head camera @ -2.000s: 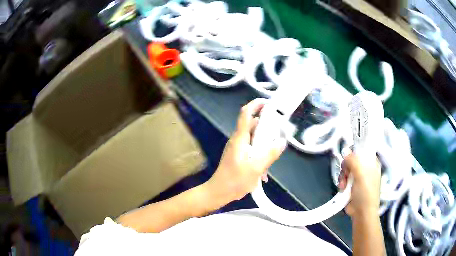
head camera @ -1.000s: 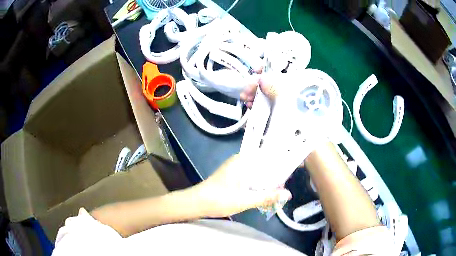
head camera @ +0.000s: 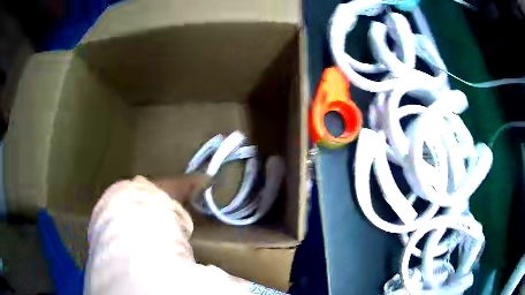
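Several white neck fans (head camera: 233,217) lie curved over one another on the floor of a large open brown carton (head camera: 190,63). My left arm, in a pale sleeve, reaches down into the carton. My left hand (head camera: 187,187) is small, dark and blurred at the left side of these fans; its fingers cannot be made out, so its grip is unclear. My right hand is out of the picture. More white neck fans (head camera: 429,155) lie tangled in a heap on the dark worktop to the right.
An orange tape dispenser (head camera: 337,115) lies at the worktop edge beside the carton. The dark worktop (head camera: 339,196) runs along the carton's right side, with the green belt (head camera: 489,52) beyond. Thin white cables (head camera: 495,84) cross the belt. A blue object (head camera: 60,253) stands at lower left.
The view has swung left over the carton. My left arm has moved from the worktop down into it. My right hand has left the picture. More white fans show in the carton.
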